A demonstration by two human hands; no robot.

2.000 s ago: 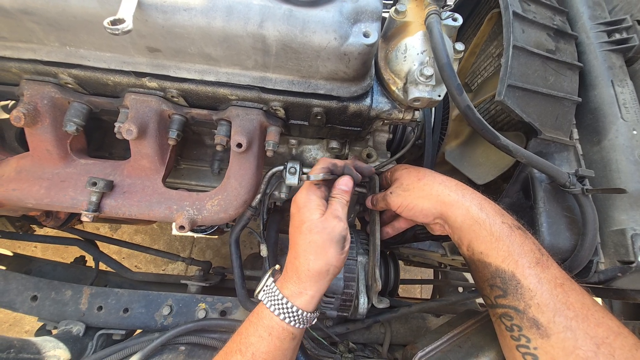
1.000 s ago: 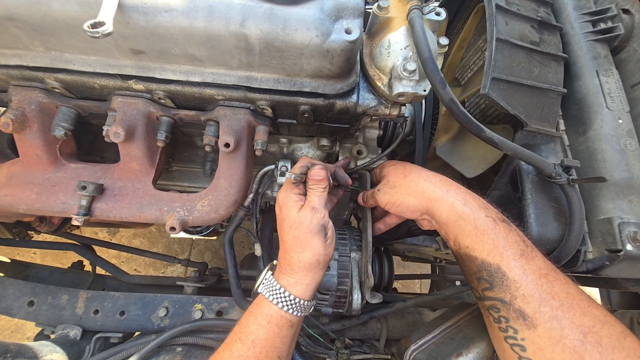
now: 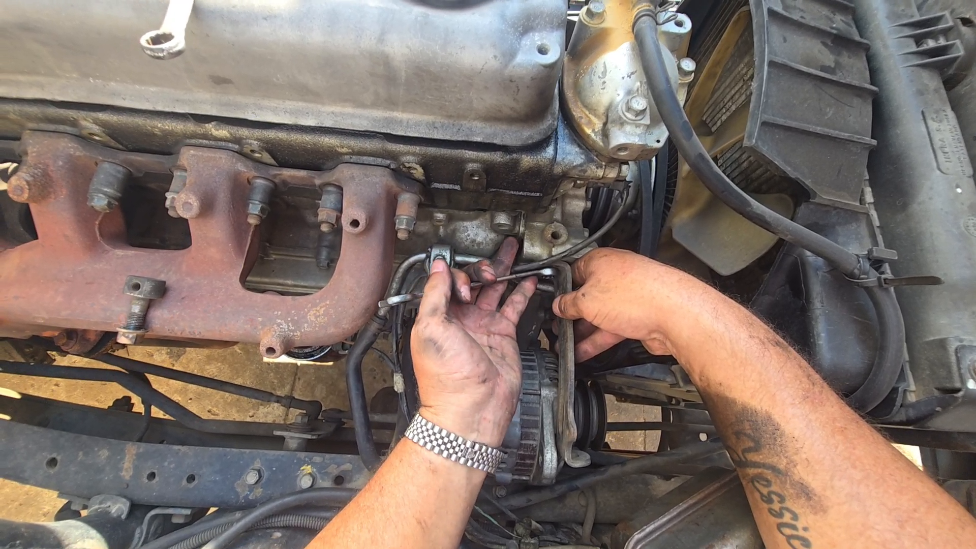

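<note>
My left hand [image 3: 469, 358], wearing a metal watch band, is palm up above the alternator [image 3: 530, 415]. A slim combination wrench [image 3: 492, 282] lies across its fingers, one end towards the exhaust manifold side, the other beside the upper end of the metal adjusting bracket [image 3: 566, 374]. The thumb is raised near a small pipe fitting [image 3: 440, 255]. My right hand [image 3: 621, 301] is at the bracket's right side, its thumb at the bracket's edge and its fingertips partly hidden. Whether it grips anything is not visible.
A rusty exhaust manifold [image 3: 305, 324] is on the left, below the valve cover [image 3: 305, 69], where another wrench [image 3: 164, 42] lies. A black hose [image 3: 709, 168] curves past the fan shroud [image 3: 812, 99] and yellowish fan blade [image 3: 732, 236]. The frame rail [image 3: 164, 465] runs below.
My left hand's fingers have spread and its palm has turned up, so the wrench shows across them. My right hand remains beside the bracket.
</note>
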